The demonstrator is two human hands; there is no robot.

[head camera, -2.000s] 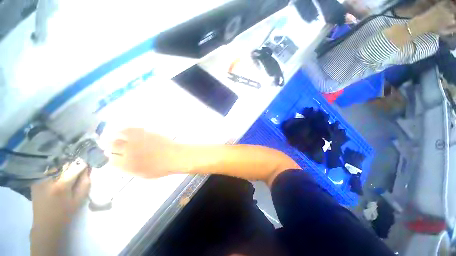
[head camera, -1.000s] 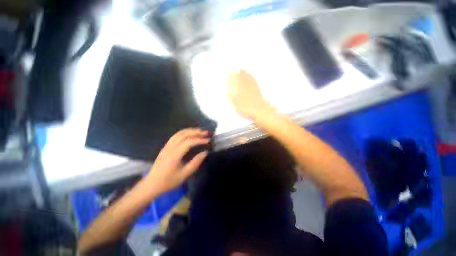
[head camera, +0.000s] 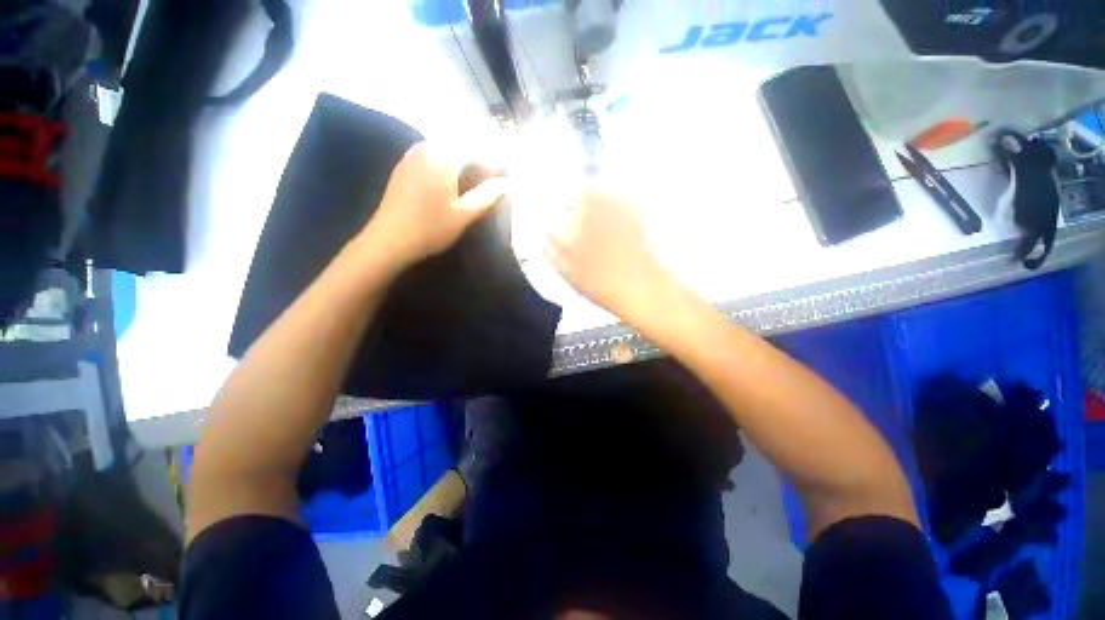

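A black garment piece point(head camera: 424, 317) lies flat on the white table, its lower edge at the table's front edge. My left hand point(head camera: 430, 206) rests on its upper part, thumb and fingers close together beside the needle area. My right hand point(head camera: 602, 248) is just right of the needle area, over the white surface. Glare washes out the fingertips of both hands, so what they hold cannot be told. The sewing machine point(head camera: 745, 34) with "JACK" lettering stands behind them.
A smartphone point(head camera: 831, 155), black snips point(head camera: 939, 188), an orange-handled tool point(head camera: 950, 135) and a black looped band point(head camera: 1031, 196) lie at the right. Black pieces point(head camera: 152, 158) lie at the left. Blue crates point(head camera: 854, 363) holding black pieces stand below the table.
My left hand has moved up from the cloth's front edge toward the needle area. My right hand stays near the needle. The garment piece, out of view two seconds ago, lies in front.
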